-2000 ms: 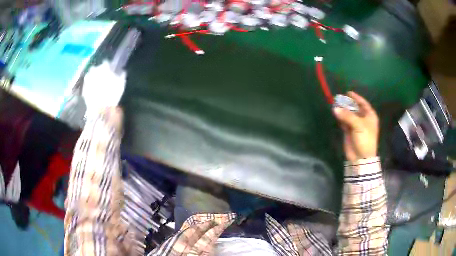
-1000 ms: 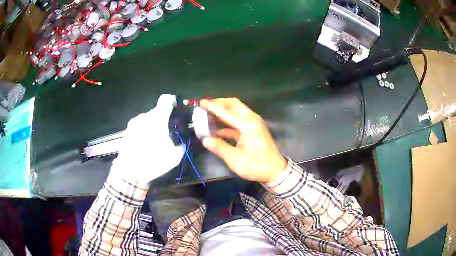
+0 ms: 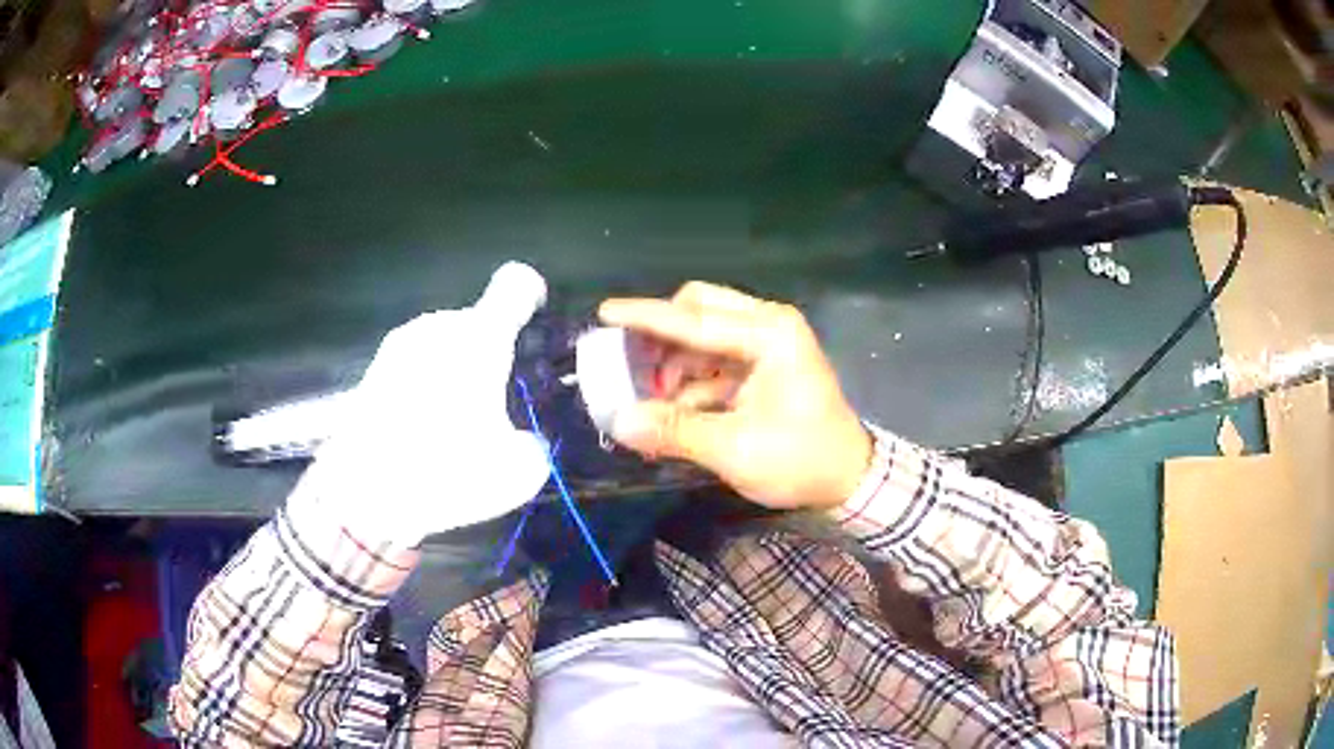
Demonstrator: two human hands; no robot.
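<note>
My left hand (image 3: pixel 439 417), in a white glove, is closed around a long silvery tube housing (image 3: pixel 293 426), whose far end sticks out to the left. Two thin blue wires (image 3: pixel 581 515) hang from the housing's right end, where a dark fitting is mostly hidden by the glove. My bare right hand (image 3: pixel 761 395) holds a white round unit (image 3: pixel 606 384) by its edge, facing the dark end. A bit of red lead shows between the fingers. I cannot tell whether unit and fitting touch.
A pile of round units with red leads (image 3: pixel 234 88) lies at the upper left. A silver-grey screw box (image 3: pixel 1024 103) stands at the upper right. A black electric screwdriver (image 3: pixel 1075 217) lies below it, beside small white rings (image 3: pixel 1108 266). Cardboard (image 3: pixel 1244 556) is at the right.
Since one second ago, the hands stay together and the round unit is turned a little in my right hand; its red lead has shifted in among the fingers. Two seconds ago the hands were far apart.
</note>
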